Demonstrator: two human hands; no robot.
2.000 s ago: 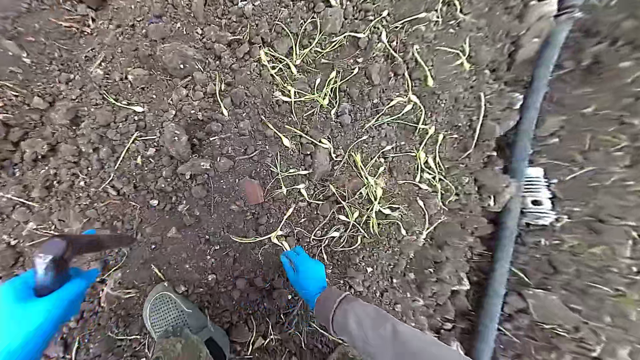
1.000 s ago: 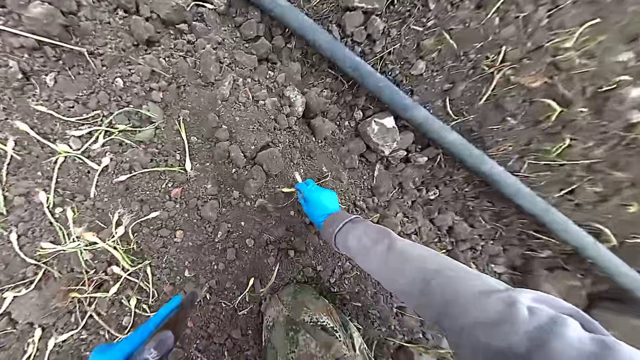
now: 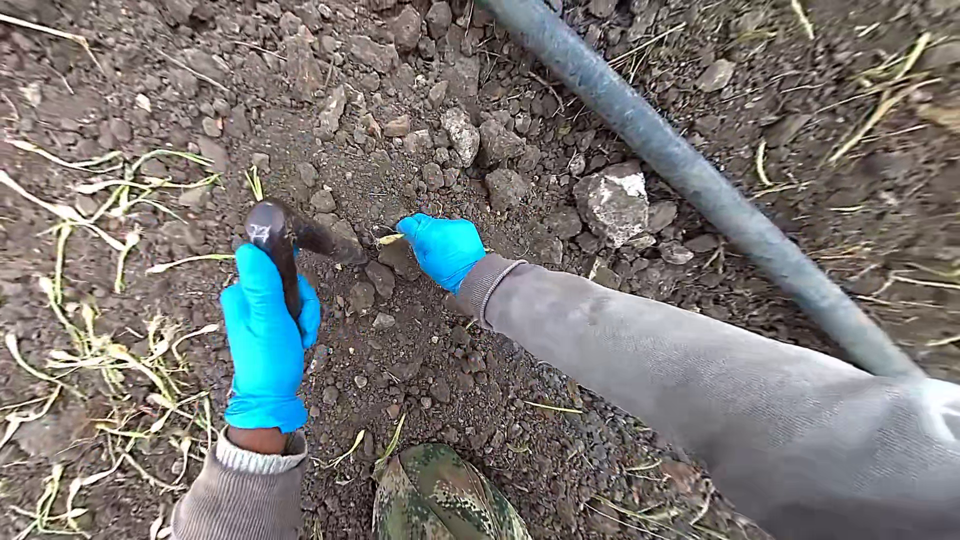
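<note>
My left hand [image 3: 266, 330], in a blue glove, is closed around the dark handle of a short digging tool [image 3: 326, 238]. The tool's blade points right, over the soil towards my other hand. My right hand [image 3: 444, 249], also gloved in blue, has its fingertips pinched at the soil on a small bulb seedling [image 3: 390, 239], whose pale end sticks out to the left; the fingers hide the rest. Many pulled seedlings [image 3: 124, 356] with pale bulbs and limp leaves lie scattered on the ground at the left. A small green tuft [image 3: 256, 184] shows just above the tool.
A thick grey pipe [image 3: 697, 180] runs diagonally from the top centre to the right. A large pale stone [image 3: 613, 202] lies between it and my right hand, among clods and smaller stones. My camouflage-clad knee [image 3: 442, 499] is at the bottom.
My left hand with the digging tool has moved up and right, closer to my right hand. The view has swung right since the oldest frame.
</note>
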